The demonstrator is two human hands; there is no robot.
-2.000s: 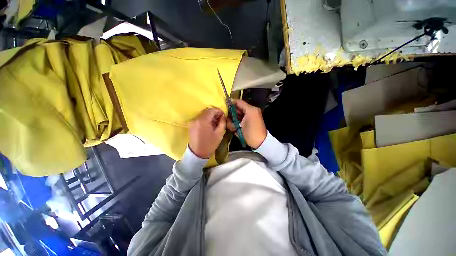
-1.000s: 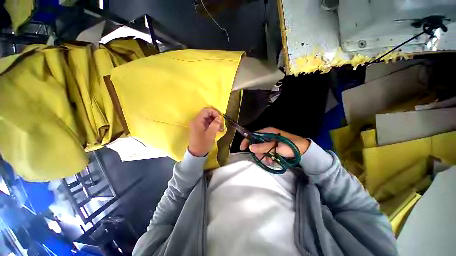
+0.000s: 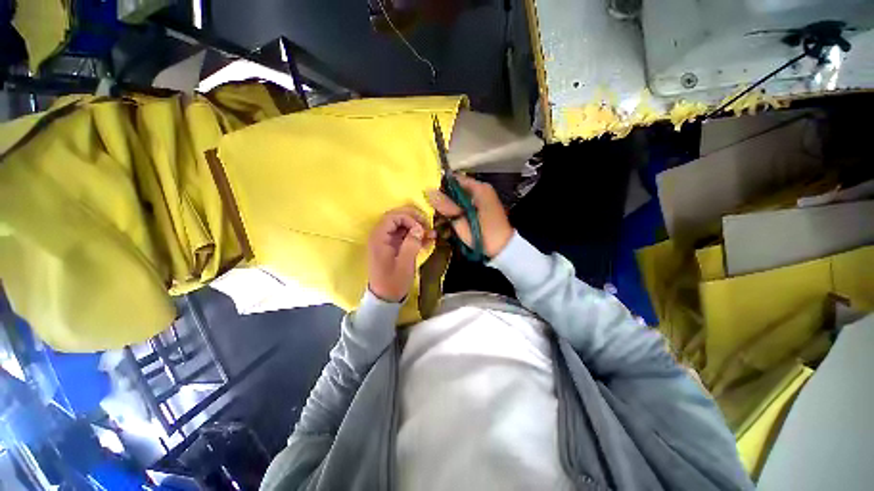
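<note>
The yellow workpiece (image 3: 326, 182) lies across in front of me, with its open right edge at my hands. My left hand (image 3: 396, 251) pinches at that edge with bent fingers; any thread there is too small to see. My right hand (image 3: 484, 219) holds the scissors (image 3: 460, 206) by their dark green handles, dark blades pointing up over the edge of the yellow piece. The fingertips of both hands are close together.
A large folded yellow bundle (image 3: 86, 201) hangs at the left on a dark frame. The white machine table (image 3: 594, 67) with its ragged yellow edge is at the upper right. Grey-beige sheets (image 3: 795, 235) and yellow pieces (image 3: 767, 312) lie at the right.
My right hand with the scissors first moved down and right from the edge, then back up and left to it. My left hand has stayed near the edge.
</note>
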